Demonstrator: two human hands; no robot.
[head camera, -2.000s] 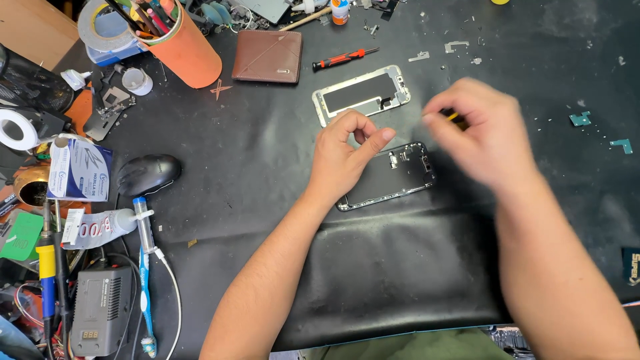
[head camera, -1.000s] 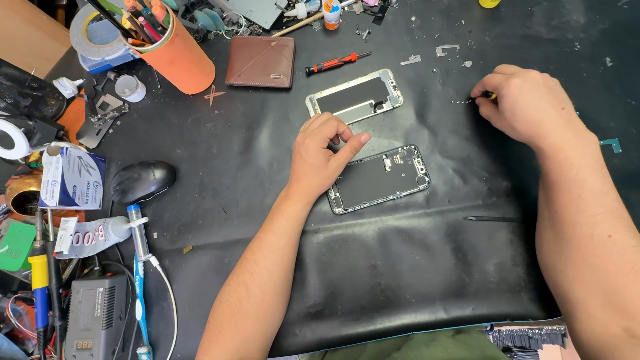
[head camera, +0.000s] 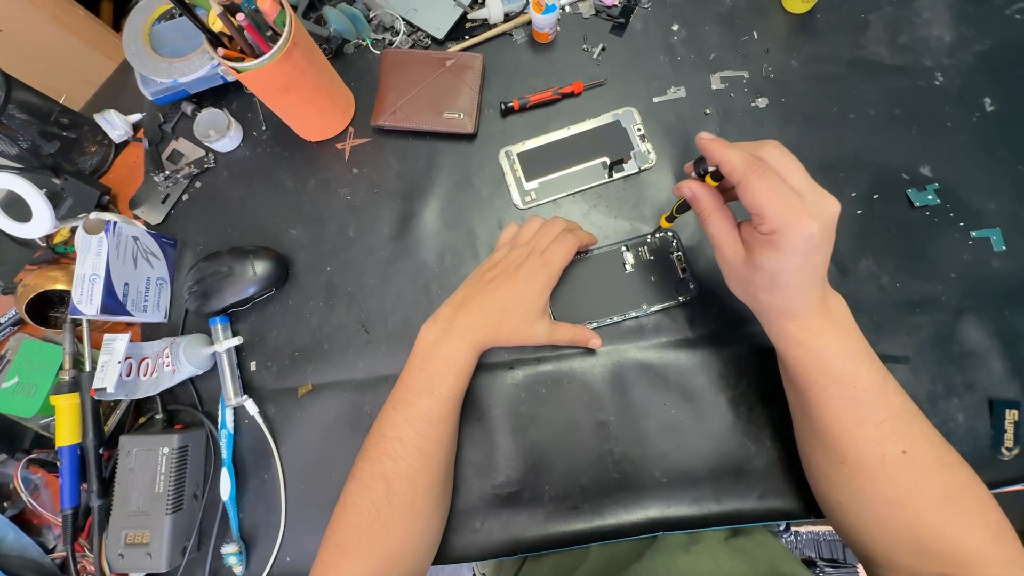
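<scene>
A dark phone display assembly or housing (head camera: 616, 284) lies on the black mat. My left hand (head camera: 520, 288) spans its left end, thumb at the lower edge and fingers at the upper edge. In my right hand (head camera: 764, 216) is a small yellow-and-black screwdriver (head camera: 678, 210), held between thumb and fingers, its tip at the upper right corner of that phone part. Just above lies a second phone part, a pale-framed panel (head camera: 578, 158). Beyond it rests a red-and-black screwdriver (head camera: 552, 97).
A brown wallet (head camera: 428, 92) and an orange pencil cup (head camera: 300, 80) stand at the back. A black mouse (head camera: 236, 279), toothbrush (head camera: 228, 472) and soldering station (head camera: 154, 500) are on the left. Small metal brackets (head camera: 729, 78) and teal pieces (head camera: 924, 195) lie at the right.
My right hand has come back from the right to the phone part's upper right corner. My left hand has moved down onto the part's left end.
</scene>
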